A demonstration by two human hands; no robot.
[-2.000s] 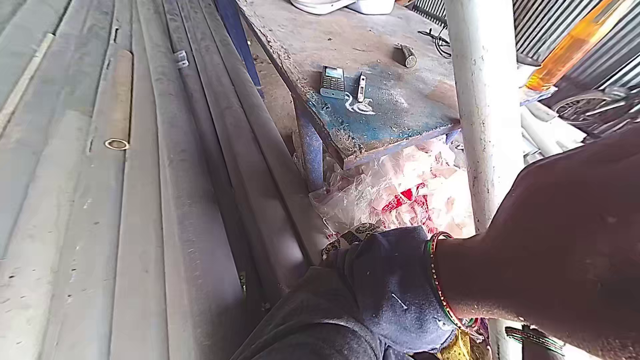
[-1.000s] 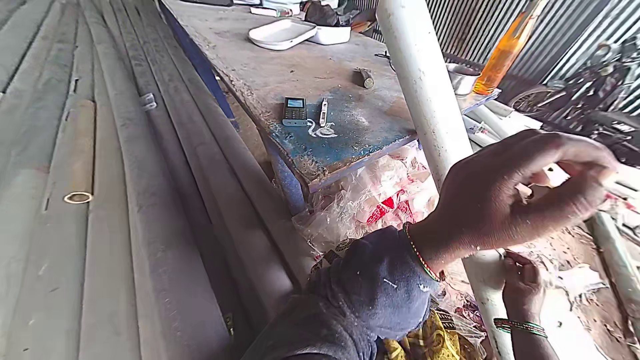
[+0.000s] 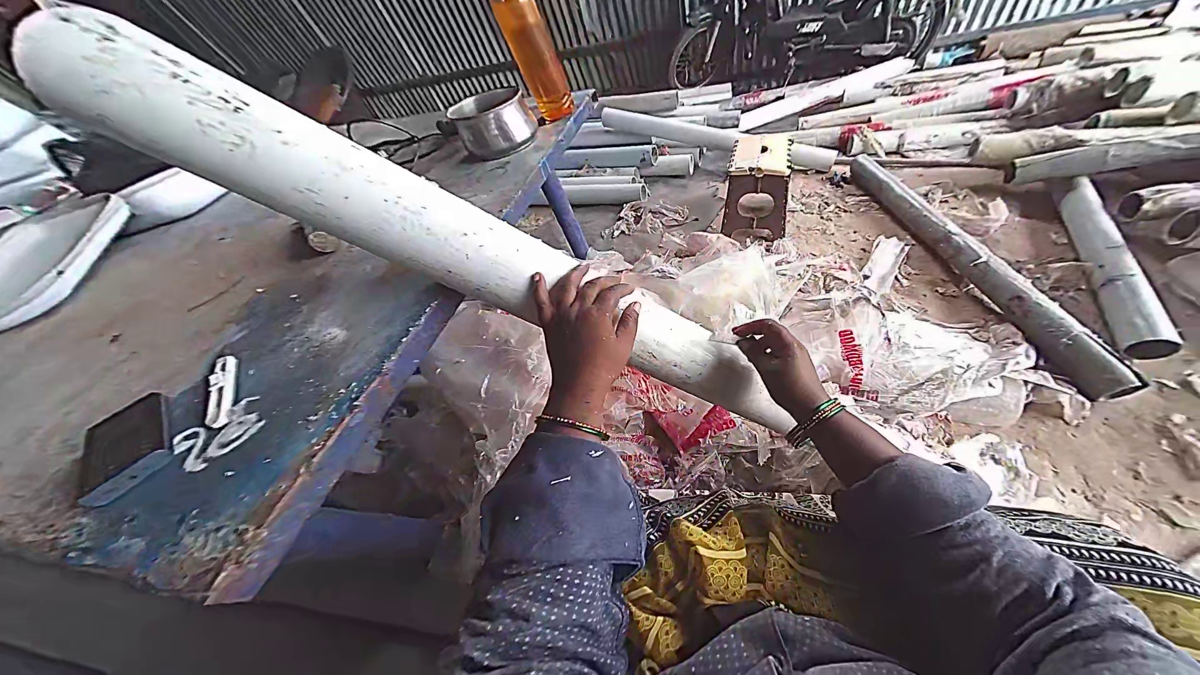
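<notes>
A long white tube with small dark marks slants from the upper left down to the middle, over the table. My left hand lies on its lower half with the fingers spread over the surface. Close to the tube's lower end, my right hand has thumb and forefinger pinched together at the surface; something thin may be between them, too small to tell. On the blue-stained table lie a dark mobile phone and a small white tool beside a curled white strip.
Crumpled plastic film heaps below the tube. A metal pot and an orange bottle stand at the table's far end. A wooden stool, a grey pipe and several other tubes lie or stand beyond. A motorcycle is at the back.
The tube has gone from nearly upright to a slant across the view. My left hand, raised off the tube one second ago, is now on it. The view has swung right.
</notes>
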